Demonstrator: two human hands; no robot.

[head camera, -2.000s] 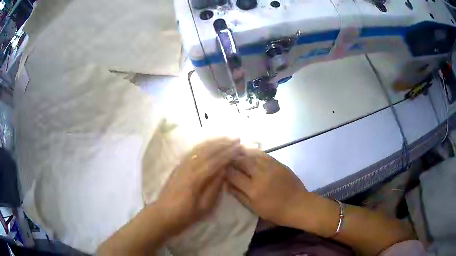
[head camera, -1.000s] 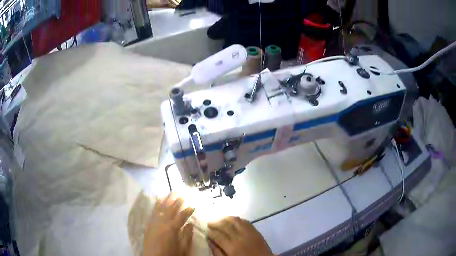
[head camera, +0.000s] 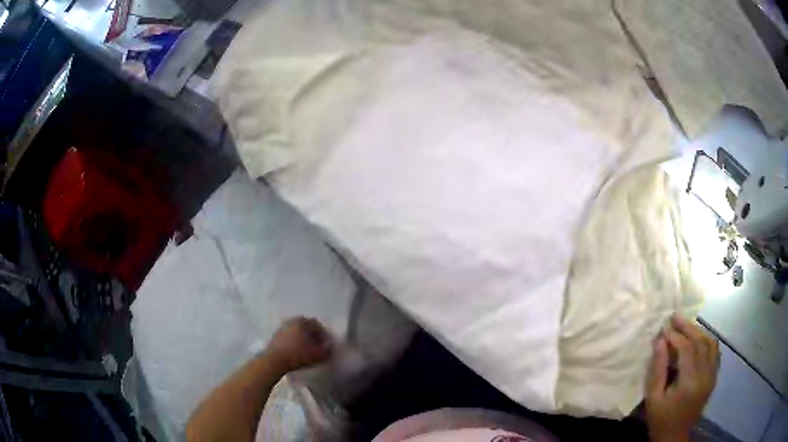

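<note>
A large beige cloth (head camera: 346,95) with a white piece (head camera: 449,181) on it covers the table and hangs over its front edge. A creased beige piece (head camera: 618,285) lies at its right side, beside the lit needle area (head camera: 730,246) of the sewing machine. My right hand (head camera: 683,371) rests at this piece's right edge, fingers bent; whether it grips the cloth is unclear. My left hand (head camera: 302,344) is low at the left, curled and partly blurred, over pale cloth (head camera: 216,285). Its fingertips are not clear.
A red plastic stool (head camera: 104,211) stands on the dark floor at the left. Packets and papers (head camera: 168,56) lie at the upper left. The white machine table (head camera: 752,319) shows at the right. My pink clothing (head camera: 458,427) shows at the bottom.
The view has swung left and down, so the machine now sits at the right edge. My left hand has left the needle area and moved to the pale cloth at the left.
</note>
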